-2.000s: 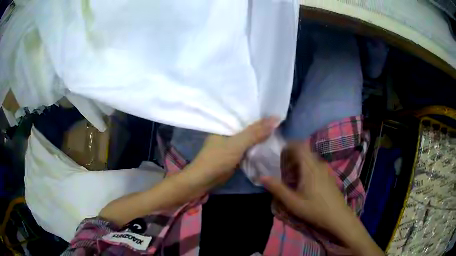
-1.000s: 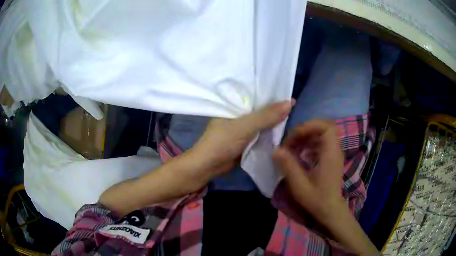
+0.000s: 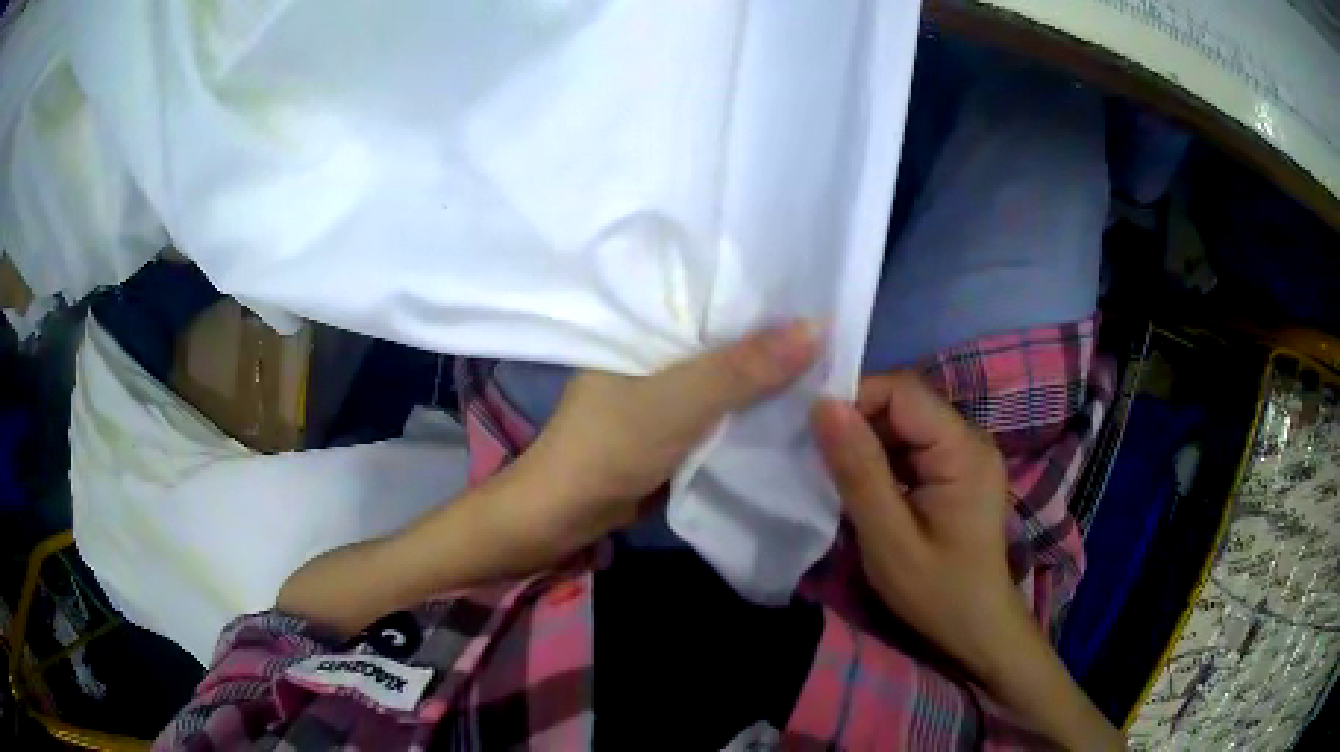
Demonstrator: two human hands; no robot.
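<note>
A large white fabric piece hangs from the top of the view over the lap. A narrow folded edge runs down its right side. My left hand grips the fabric near its lower right part, thumb on top, its fingers partly hidden under the cloth. My right hand pinches the folded edge between thumb and index finger, just right of my left thumb. A loose fabric end hangs below my left hand, between both hands.
The pale table edge with a printed scale curves across the top right. More white cloth lies at lower left. A yellow-rimmed basket stands at lower right, and part of another yellow rim shows at lower left.
My right hand has moved up and left and now pinches the folded edge; a second ago it was off the cloth. The folded edge looks straighter, and the loose end hangs wider.
</note>
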